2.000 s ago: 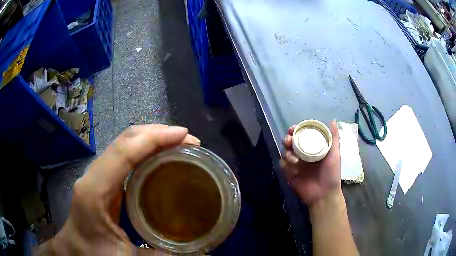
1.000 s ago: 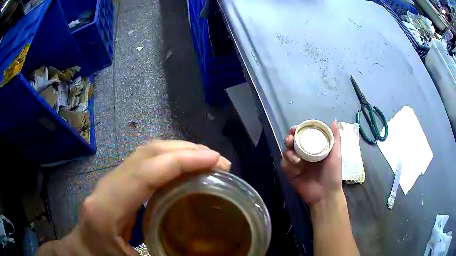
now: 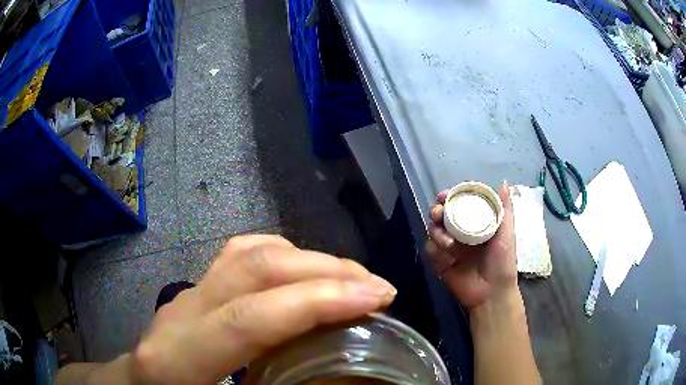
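My left hand point(image 3: 263, 308) is closed around a clear round jar point(image 3: 361, 353) close to the camera. The jar is cut off by the bottom edge, and only its upper rim and a little brown content show. My right hand point(image 3: 478, 263) holds a round cream-white lid point(image 3: 473, 213), its hollow side facing up, over the table's near edge. The lid and the jar are apart.
On the grey table point(image 3: 466, 90) lie a beige pad point(image 3: 532, 231), dark scissors with green handles point(image 3: 558, 177), white sheets point(image 3: 617, 218), a narrow pale strip point(image 3: 596, 286) and white scraps point(image 3: 660, 357). Blue crates point(image 3: 83, 180) with scraps stand on the floor at left.
My left hand and the jar have moved right and down, so less of the jar is in view. My right hand and the lid have hardly moved.
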